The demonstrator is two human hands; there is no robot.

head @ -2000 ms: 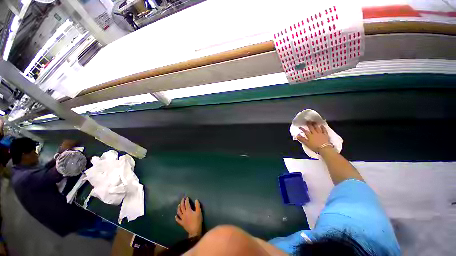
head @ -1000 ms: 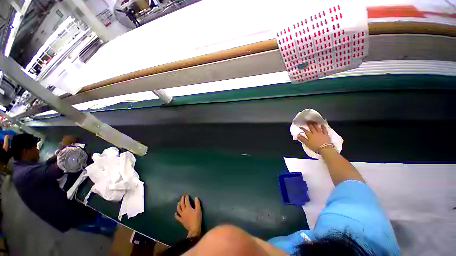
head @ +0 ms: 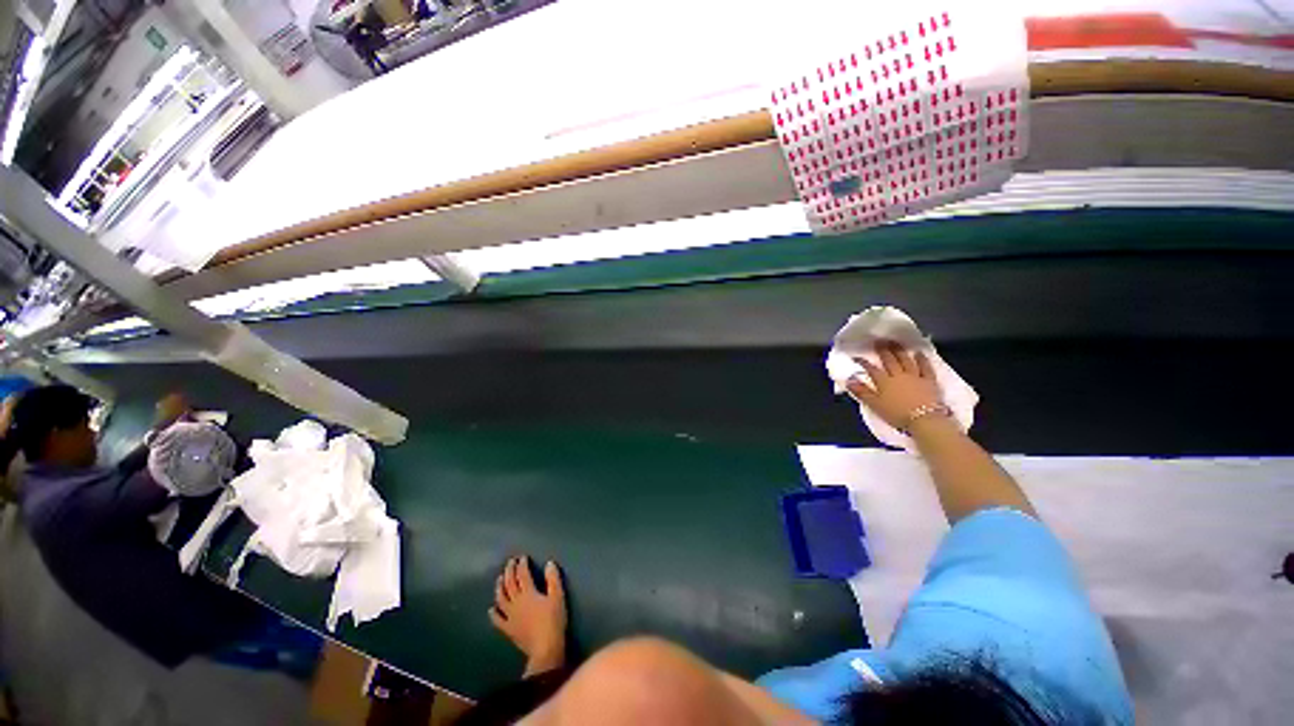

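A crumpled white wiping rag (head: 948, 394) with a greyish patch lies on the black conveyor belt (head: 639, 390), right of centre. My right hand (head: 900, 387) lies flat on the rag, fingers spread, pressing it on the belt; a bracelet is on the wrist. My left hand (head: 529, 607) rests on the green bench top (head: 639, 539) near the body, fingers apart, holding nothing. A small blue bin (head: 826, 533) sits at the left edge of the white cover sheet (head: 1135, 553).
A white cloth heap (head: 315, 499) lies at left, beside a coworker (head: 107, 546) holding a round ribbed grey part (head: 192, 457). A taped post (head: 305, 383) slants over the belt. A red-marked sheet (head: 908, 128) hangs from the upper shelf (head: 610, 185).
The view has shifted slightly. My hands and the rag stay in nearly the same places. A small dark object now shows at the far right edge over the white sheet.
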